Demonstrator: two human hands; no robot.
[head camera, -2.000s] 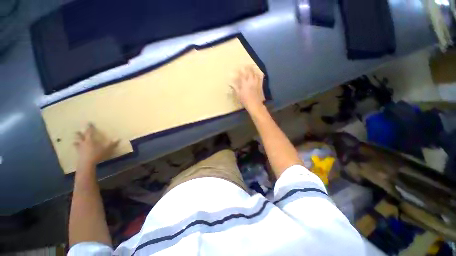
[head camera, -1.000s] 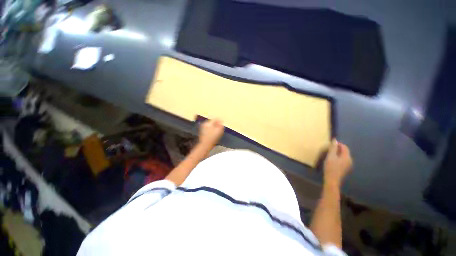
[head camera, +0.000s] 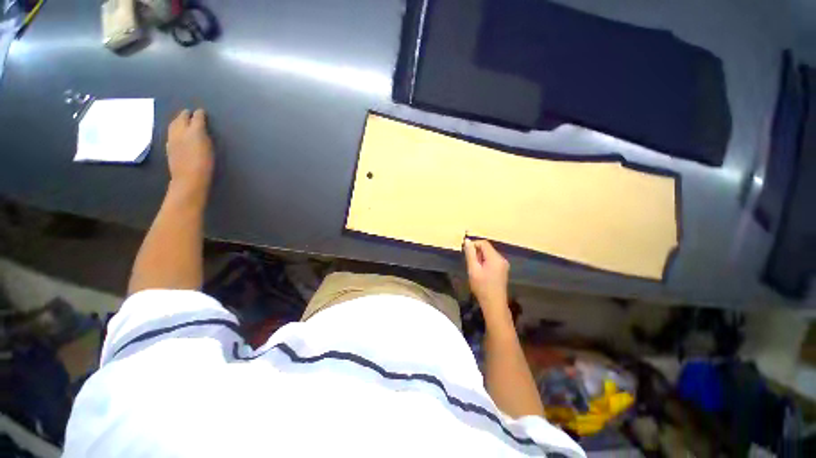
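Observation:
The tan card pattern (head camera: 537, 201) lies flat on a dark fabric panel (head camera: 677, 201), whose dark edge shows around it. Its punched hole is near the left end. My right hand (head camera: 485, 265) is at the pattern's near edge, by the step, with thumb and fingers pinched together; whether it pinches the edge or something small cannot be made out. My left hand (head camera: 190, 148) rests on the table left of the pattern, fingers curled, apart from the pattern. What is under its fingers is hidden.
A larger dark panel (head camera: 617, 76) with greyer patches lies behind the pattern. White paper (head camera: 116, 131) with a small metal piece lies at left. Dark-handled shears (head camera: 191, 25) and a pale block (head camera: 121, 24) lie at the far left. Dark pieces (head camera: 794, 192) lie at right.
My left hand has left the pattern's near edge and moved left onto the table. My right hand has moved from the pattern's right end to the step. The view has shifted.

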